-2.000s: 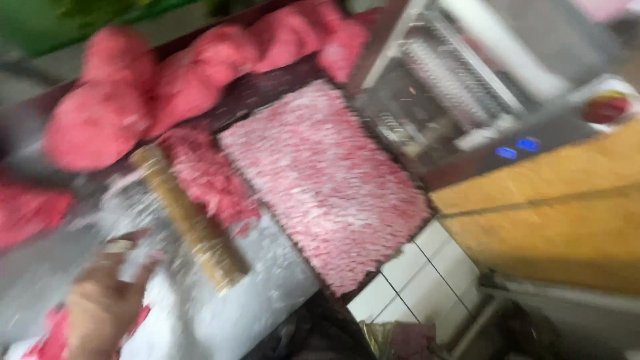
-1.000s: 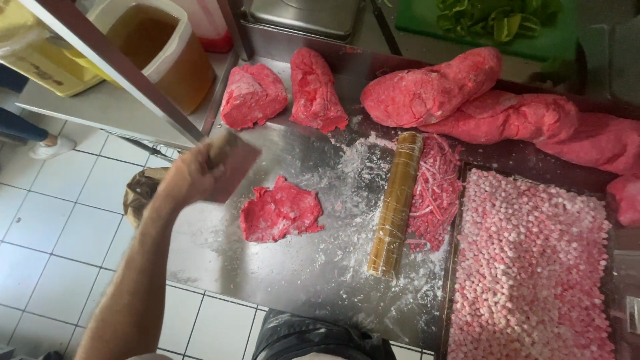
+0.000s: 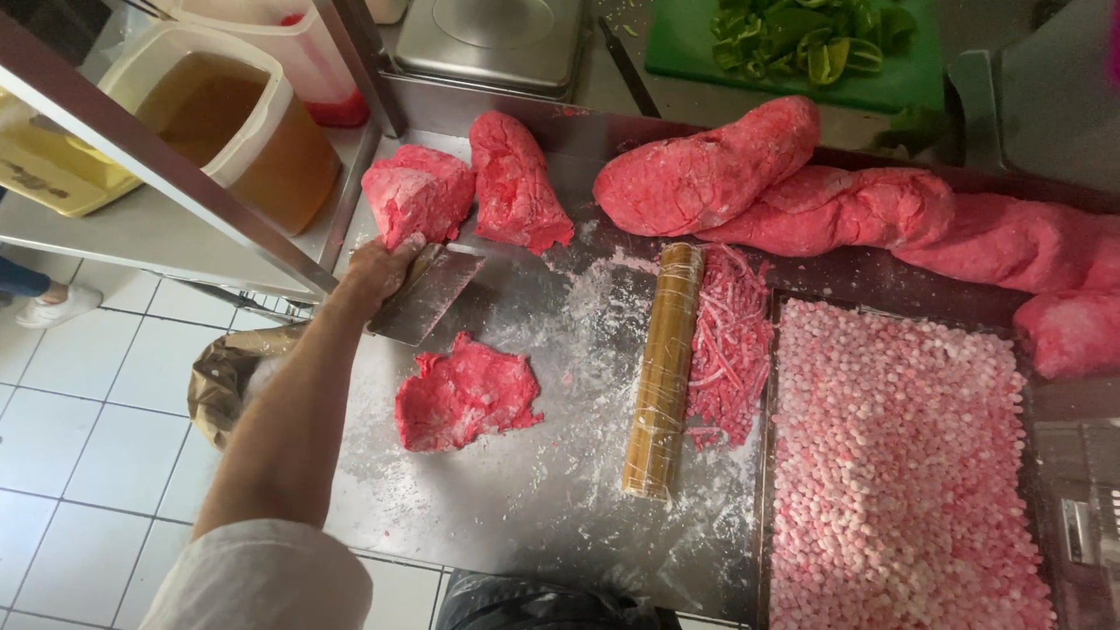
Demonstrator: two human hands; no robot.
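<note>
My left hand (image 3: 381, 273) grips a metal bench scraper (image 3: 429, 296), its blade angled over the steel worktop. The fingers are at the lower edge of a floured pink dough chunk (image 3: 418, 191); whether they press on it I cannot tell. Beside that chunk is a longer dough piece (image 3: 516, 184). A flat, torn dough piece (image 3: 468, 392) lies below the blade. Farther right, a wooden rolling pin (image 3: 663, 372) wrapped in clear film lies against a pile of thin pink dough strips (image 3: 731, 346). My right hand is out of view.
Thick pink dough rolls (image 3: 709, 166) line the back edge. At right is a tray of small pink dough balls (image 3: 901, 472). Behind stand a green cutting board (image 3: 682, 52) with cut green vegetables and a tub of brown liquid (image 3: 289, 166). A paper bag (image 3: 210, 376) and another person's shoe (image 3: 59, 306) are left.
My left hand, with the scraper, has moved from over the left part of the worktop up and right to the floured dough chunk. The view has swung strongly since the earliest frame.
</note>
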